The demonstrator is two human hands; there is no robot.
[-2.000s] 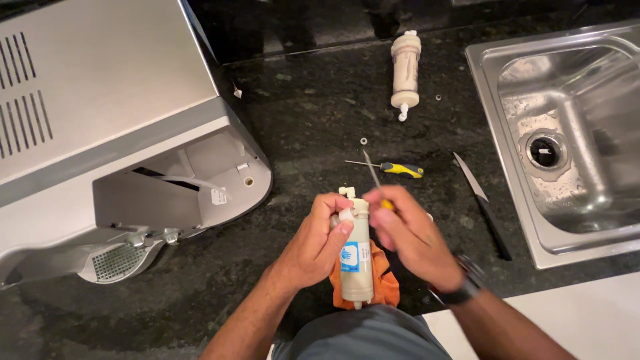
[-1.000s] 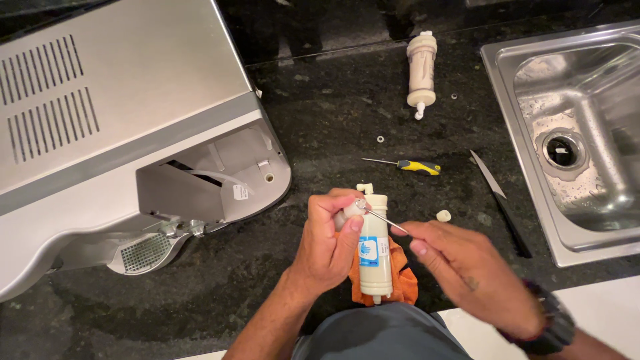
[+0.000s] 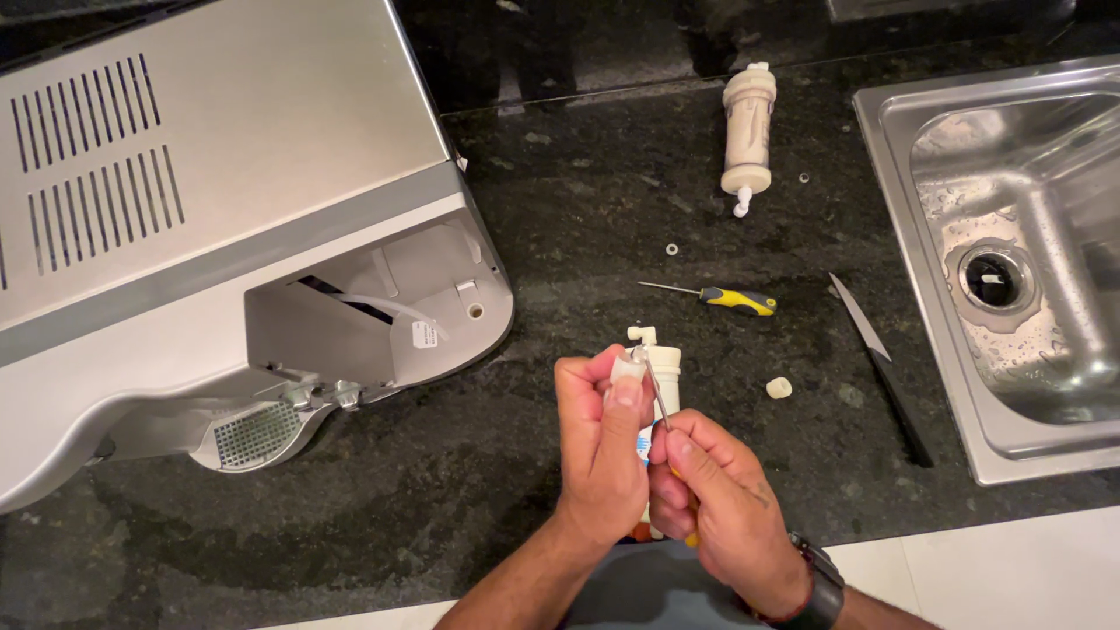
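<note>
Between its thumb and fingers my left hand [image 3: 604,437] grips a small white plastic fitting [image 3: 626,367]. My right hand [image 3: 722,503] is closed around the handle of a screwdriver [image 3: 661,398], whose metal shaft reaches up to that fitting; its tip is hard to make out. Behind both hands lies a white cartridge water filter [image 3: 667,372] with an elbow fitting on top, largely covered by them. A bit of orange cloth [image 3: 643,531] shows beneath it. Right of my hands, a small cream plastic cap [image 3: 778,388] rests on the dark stone counter.
A yellow-and-black screwdriver [image 3: 738,301], a black-handled knife [image 3: 897,402], a second filter cartridge [image 3: 749,136] and two small rings lie on the counter. The steel sink [image 3: 914,350] borders the right. At left stands a large metal-and-plastic water dispenser [image 3: 289,140] with an open compartment.
My right hand has moved in from the right, close beside my left hand. The filter, uncovered in good part one second ago, is now mostly behind my hands.
</note>
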